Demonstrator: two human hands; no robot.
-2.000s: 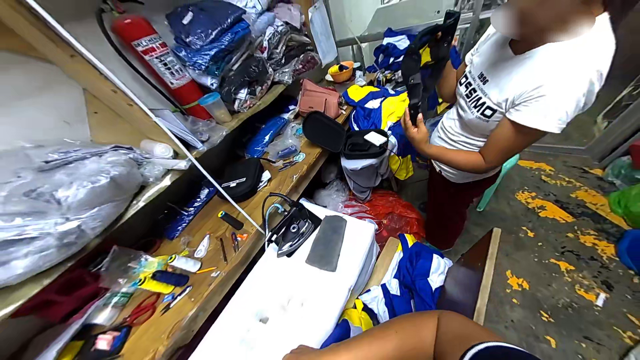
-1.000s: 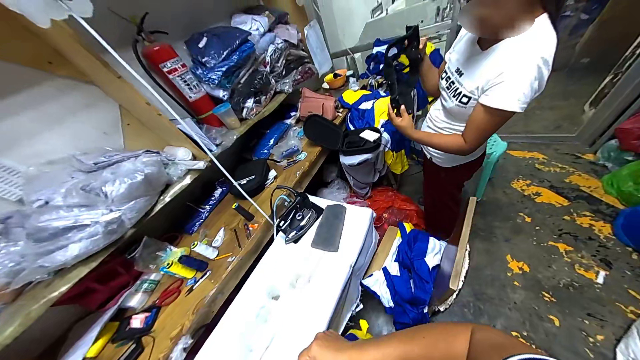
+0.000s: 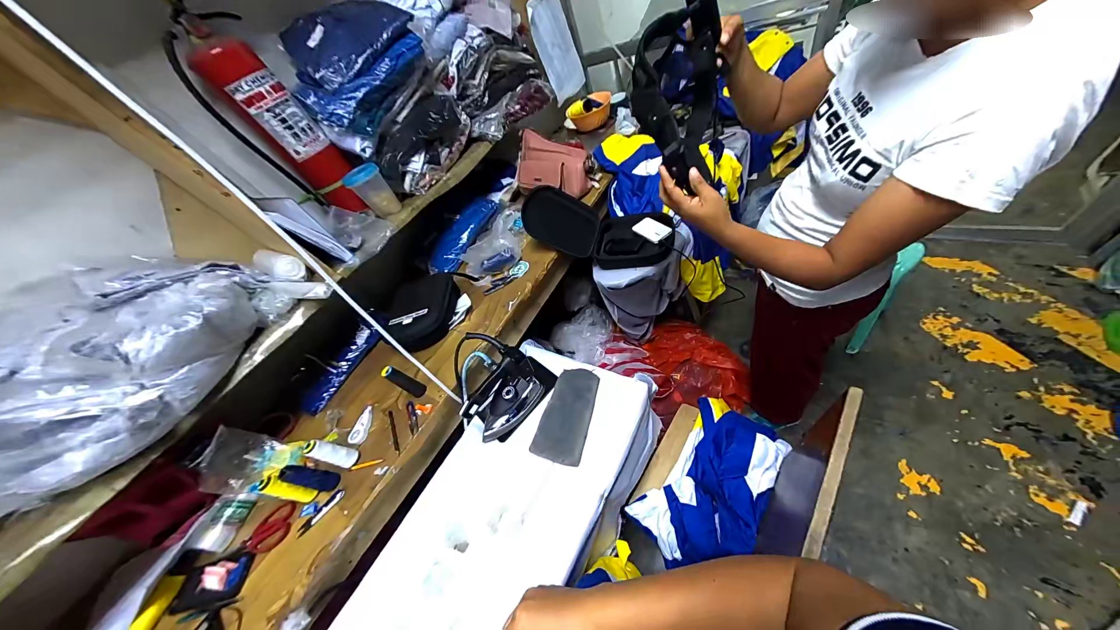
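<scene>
One bare arm of mine reaches in from the bottom right; it appears to be the right. The visible part of my right hand [image 3: 547, 610] rests at the edge of the white padded ironing board [image 3: 490, 516], its fingers cut off by the frame. My left hand is out of view. An electric iron [image 3: 509, 394] with a cord lies at the board's far end, beside a dark grey flat pad [image 3: 566, 416]. Blue, white and yellow fabric [image 3: 722, 481] lies in a wooden-edged box right of the board.
A person [image 3: 875, 166] stands beyond, holding a black strap harness [image 3: 669, 96]. The wooden bench [image 3: 350, 490] at left bears thread spools [image 3: 331, 453], red-handled scissors [image 3: 271, 527] and a black case [image 3: 422, 311]. A fire extinguisher [image 3: 271, 109] stands behind; a red plastic bag [image 3: 700, 367] lies below.
The other person's hands have shifted with the black strap harness. My visible hand stays by the near edge of the board. The view has turned slightly.
</scene>
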